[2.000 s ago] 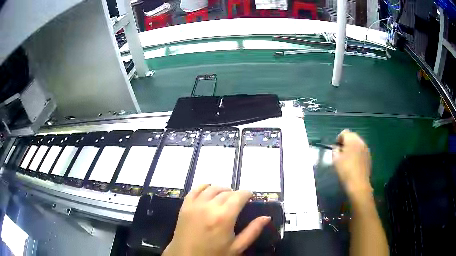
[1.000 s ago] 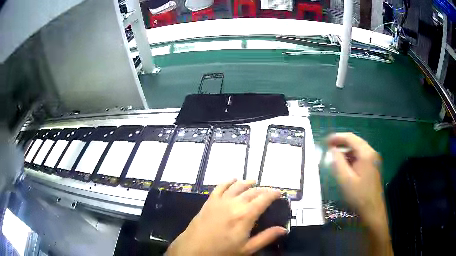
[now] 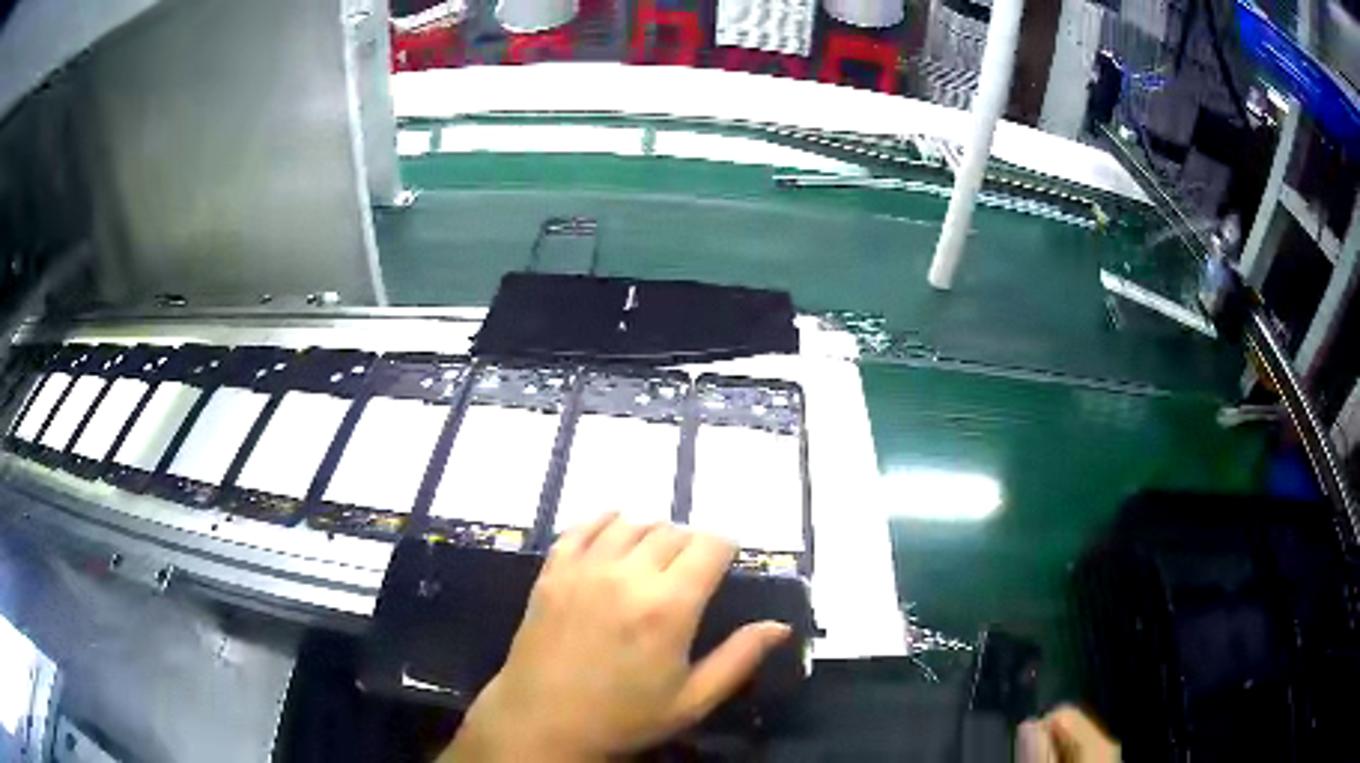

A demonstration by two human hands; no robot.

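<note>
A row of black phone middle frames [image 3: 492,455] with pale centres lies on a pale rail and white plate [image 3: 858,507]. The frames stand side by side, and the rightmost one is close against its neighbour. My left hand [image 3: 604,634] lies over a dark glossy stack [image 3: 455,619] along the row's near edge, fingers on its top and thumb spread to the right. My right hand [image 3: 1066,738] is cut off by the bottom edge; only fingers show, beside a dark upright piece [image 3: 1002,693]. Whether they grip it is unclear.
A black mat [image 3: 641,316] lies behind the row. A thin open frame [image 3: 567,246] is on the green belt [image 3: 746,239] beyond. Black trays [image 3: 1223,596] stand at right, a white post [image 3: 977,149] rises behind, and a grey cabinet [image 3: 224,179] is at left.
The gap seen one second ago before the rightmost frame has closed. My right hand has moved from beside the white plate down to the bottom edge. My left hand stays on the stack.
</note>
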